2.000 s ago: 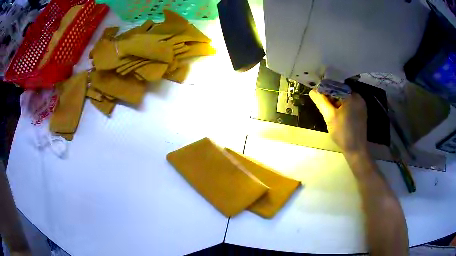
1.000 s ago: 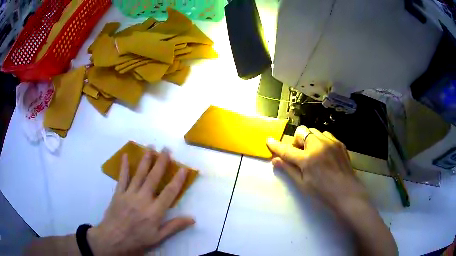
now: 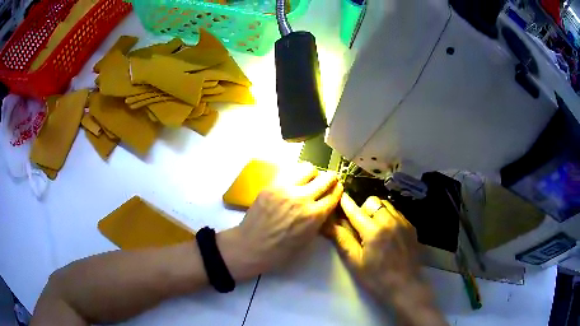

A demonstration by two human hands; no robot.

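Observation:
A mustard-yellow fabric piece [image 3: 246,184] lies flat on the white table, running from the left towards the needle area. My left hand [image 3: 286,213] lies over it and covers its middle. My right hand [image 3: 376,239], with a ring, is at its right end, fingertips close to my left fingertips by the needle. The presser foot and needle [image 3: 345,170] show only partly in the lamp's glare, just beyond the fingertips. The sewing machine's white head [image 3: 439,95] stands above at the right. A second mustard piece [image 3: 141,224] lies left of my left wrist, partly under my forearm.
A loose pile of mustard pieces [image 3: 165,83] lies upper left. Behind are a red basket [image 3: 82,48] and a green basket [image 3: 222,28]. A black lamp [image 3: 300,89] hangs left of the machine head. A slim green-ended tool [image 3: 470,290] lies at right. A plastic bag [image 3: 25,121] is far left.
My left hand has left the second piece and moved right onto the piece at the needle. My right hand has moved slightly down and left. The view has shifted.

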